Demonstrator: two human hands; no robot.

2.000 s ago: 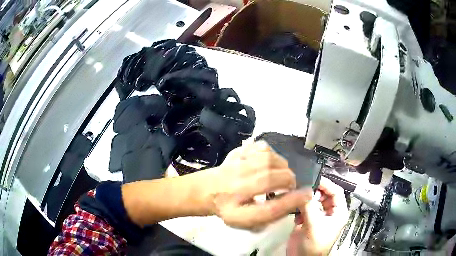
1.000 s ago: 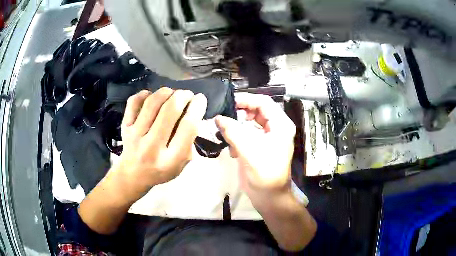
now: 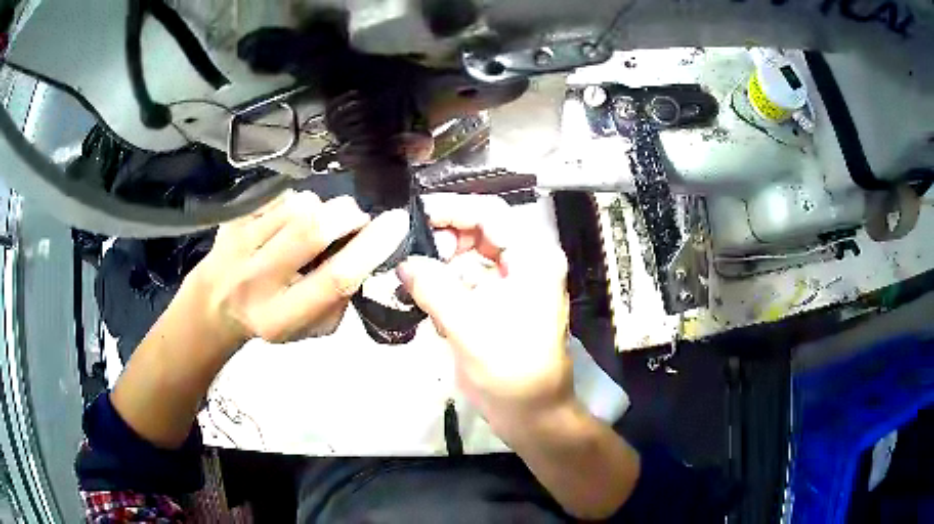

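Note:
My left hand (image 3: 297, 271) and my right hand (image 3: 492, 297) meet under the off-white sewing machine head (image 3: 655, 23). Both pinch a small black fabric piece (image 3: 418, 233) between fingers and thumbs. A black band loop (image 3: 391, 322) hangs below the fingertips, between the hands. The ribbed dark column (image 3: 374, 128) on the head stands just above the fingers. The needle and the stitching point are hidden or blurred. The pile of black pieces (image 3: 143, 281) lies left of my left hand, partly covered by the machine head and my arm.
A white tabletop (image 3: 307, 399) lies under my hands. A wire bracket (image 3: 262, 131) sits on the head. At right are a stained machine surface (image 3: 748, 297), a white bottle or spool with yellow label (image 3: 776, 90), and a dark perforated metal part (image 3: 661, 205). A blue crate (image 3: 850, 409) is lower right.
The view has turned and shifted, so the machine head now covers more of the upper left and most of the pile. Both hands still hold the black piece, now close under the ribbed column.

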